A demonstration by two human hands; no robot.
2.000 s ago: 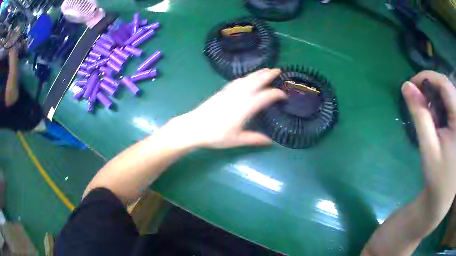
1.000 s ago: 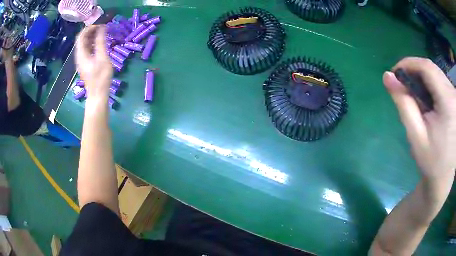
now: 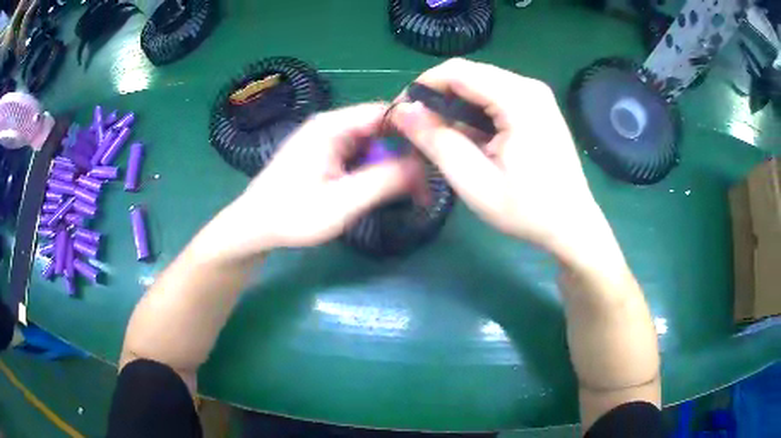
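A black ribbed fan housing (image 3: pixel 396 227) lies on the green bench in front of me, largely hidden by my hands above it. My left hand (image 3: pixel 330 175) is blurred and holds a purple battery cell (image 3: pixel 377 154) over the housing's hub. My right hand (image 3: pixel 497 145) holds a dark slim hand tool (image 3: pixel 450 107) across its palm. Its thumb and fingertips are at a thin dark lead (image 3: pixel 389 115), close to the left fingers. Whether the cell touches the hub is hidden.
Purple cells (image 3: pixel 77 197) are heaped at left, with two apart. A ribbed housing with a yellow-brown strip (image 3: pixel 257 89) stands left of my hands. More housings (image 3: pixel 441 26) are at the back. A grey-centred disc (image 3: pixel 625 120), speckled strip (image 3: pixel 698 43) and cardboard box (image 3: pixel 758 244) are at right.
The view has shifted right. My left hand has moved from the cell heap to the near housing with a purple cell. My right hand, still holding the dark tool, has come in beside it.
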